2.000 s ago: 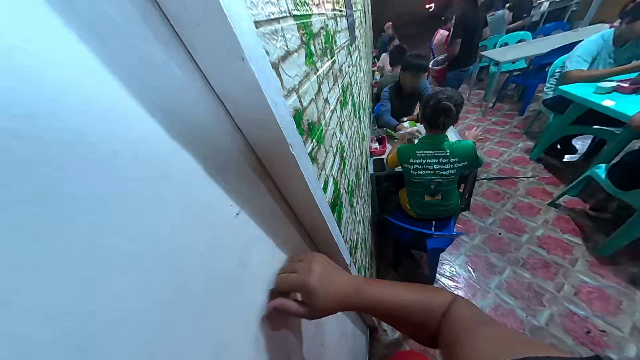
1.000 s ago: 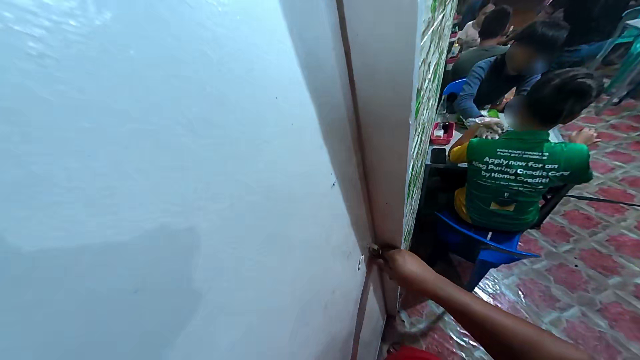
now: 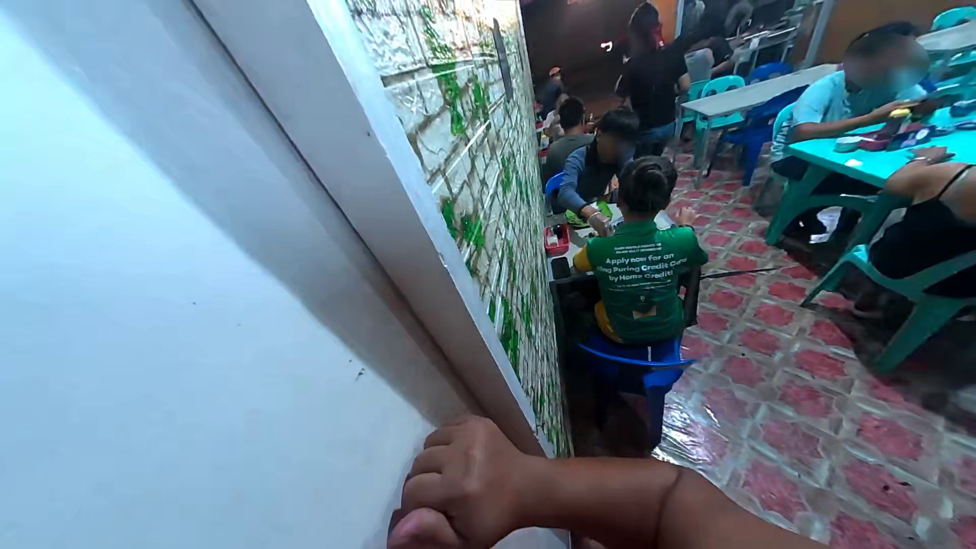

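Note:
A smooth white door (image 3: pixel 229 366) fills the left of the view, beside its pale frame (image 3: pixel 335 145). From the lower right my right forearm reaches across to the door's edge. My right hand (image 3: pixel 465 488) is curled there, its knuckles up and its thumb low on the left. Whatever lies inside the fingers is hidden, so I cannot tell what they grip. Small dark marks show on the door's face above the hand. My left hand is out of view.
Right of the frame runs a brick-patterned wall (image 3: pixel 457 152). Past it a person in a green shirt (image 3: pixel 644 282) sits on a blue plastic chair (image 3: pixel 656 374). Other people sit near a turquoise table (image 3: pixel 862 160). Pink and white patterned flooring (image 3: pixel 801 427) spreads below.
The view has swung away and back. One second ago my right hand had its fingertips at a small dark fitting by the door's edge; now the hand is curled there, with its knuckles up.

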